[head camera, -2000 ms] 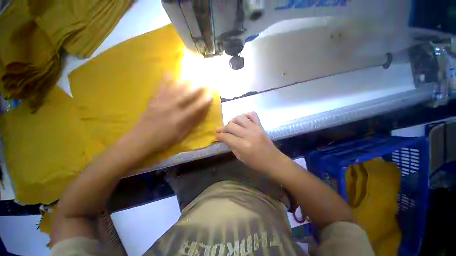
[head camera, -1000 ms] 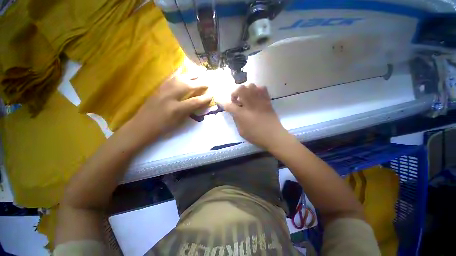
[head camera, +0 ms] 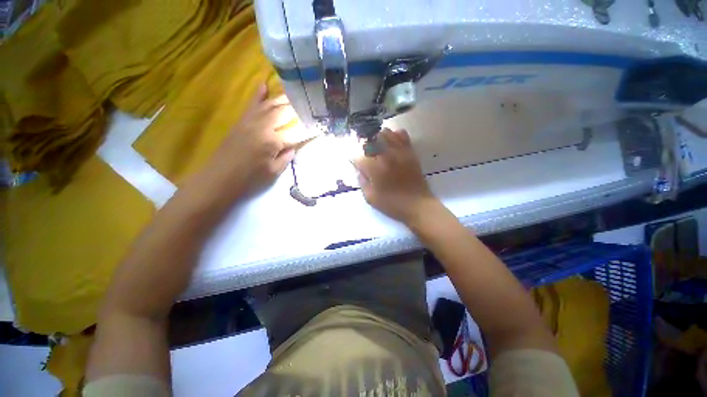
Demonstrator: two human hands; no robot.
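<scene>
A mustard-yellow fabric panel lies on the table left of the sewing machine head, its right end running toward the needle area. My left hand rests on the panel's right edge, fingers spread. My right hand is just right of the presser foot, fingers bent; lamp glare and the machine hide whether it holds fabric. The glare also hides the needle and the fabric end there.
Yellow panel stacks are at the far left, with another panel below. A blue basket holds yellow pieces at lower right. Red-handled scissors and a small black rectangle lie beside my lap.
The panel has moved forward and left from the table's front edge toward the needle. Both hands have moved forward to the machine. The view has shifted, showing more of the machine head.
</scene>
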